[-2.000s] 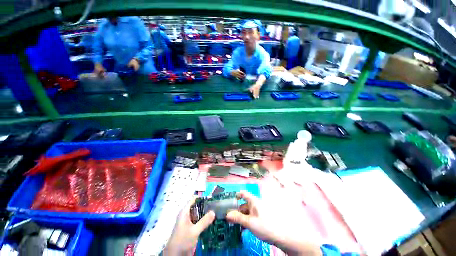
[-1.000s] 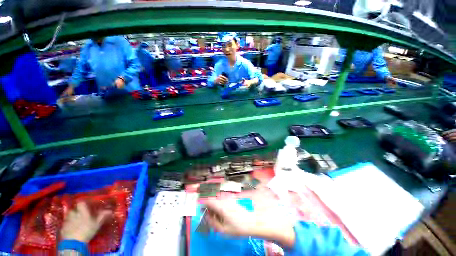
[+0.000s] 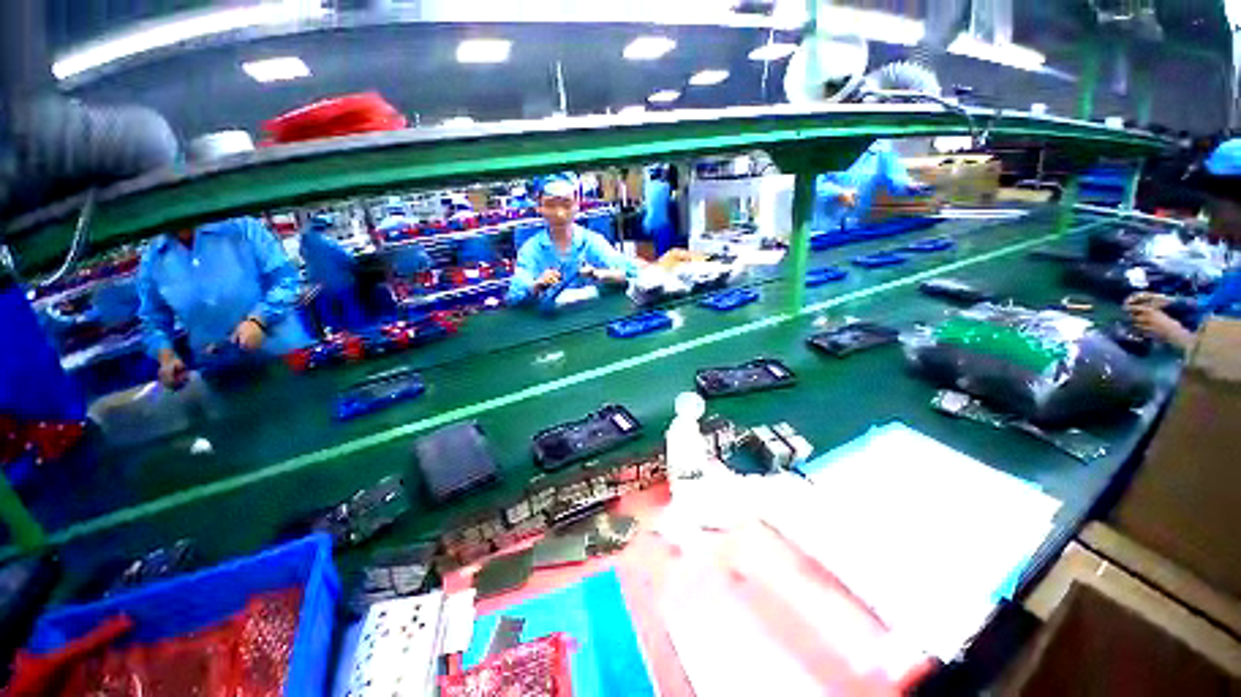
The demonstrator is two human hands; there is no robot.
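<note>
No hand of mine is in the picture. A red bubble bag (image 3: 512,674) lies at the bottom edge, on the bright blue work sheet (image 3: 599,633) and cut off by the frame. A small dark grey piece (image 3: 505,635) lies on the blue sheet just behind the bag. The pink mat (image 3: 708,572) shows around and to the right of the blue sheet. The white sheet with black dots (image 3: 395,651) lies left of it. No circuit board can be made out on the blue sheet.
The large blue bin (image 3: 321,599) with red bags is at lower left. Stacked modules (image 3: 510,524) and a white bottle (image 3: 686,433) stand behind the mat. White papers (image 3: 925,531) and cartons (image 3: 1157,599) are right. Black housings (image 3: 585,436) lie on the line; people work beyond.
The view has swung right and up. Both hands have left the picture; one was in the bin and one over the blue sheet. A red bag now lies on the blue sheet.
</note>
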